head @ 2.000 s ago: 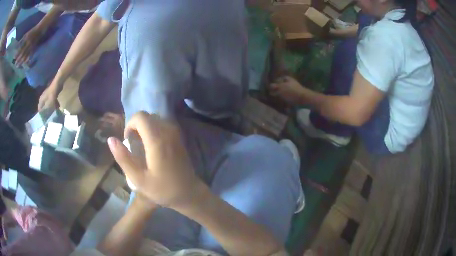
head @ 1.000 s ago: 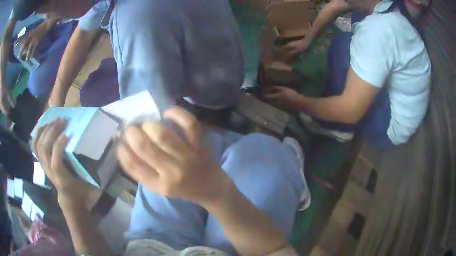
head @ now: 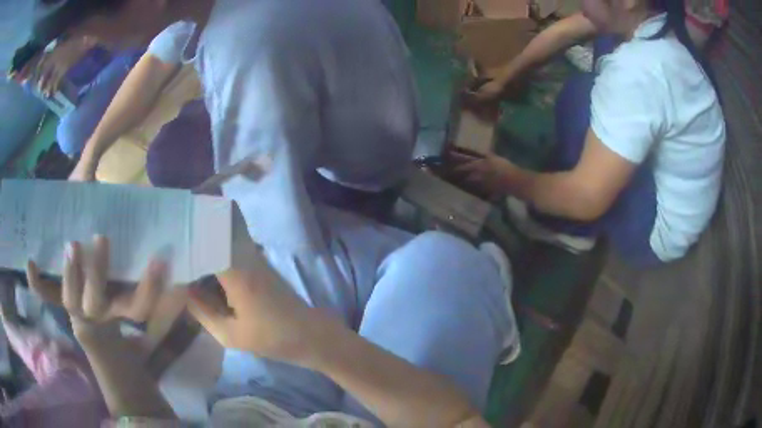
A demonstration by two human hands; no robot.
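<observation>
A pale blue-white product box (head: 100,226) lies nearly level in front of me at the left, its left end cut off by the picture's edge. Small dark print shows on its near face. My left hand (head: 109,292) holds it from below, fingers spread over the near face. My right hand (head: 230,305) is at the box's right end, its fingers partly hidden behind the box. A white end flap (head: 211,234) shows at that end, and another thin flap (head: 238,171) sticks up, blurred. The inside of the box is hidden.
A person in blue-grey (head: 317,92) sits close in front. A person in a pale shirt (head: 660,125) sits at the right, hands near brown cardboard (head: 493,42). Another person's hands show at the top left. Stacked layered sheets (head: 702,334) stand at the right; the floor (head: 535,334) is green.
The box has turned from tilted with its open end showing to nearly level, and moved left. My right hand has moved down and left to its end. Two seconds ago no box was clearly visible in my hands.
</observation>
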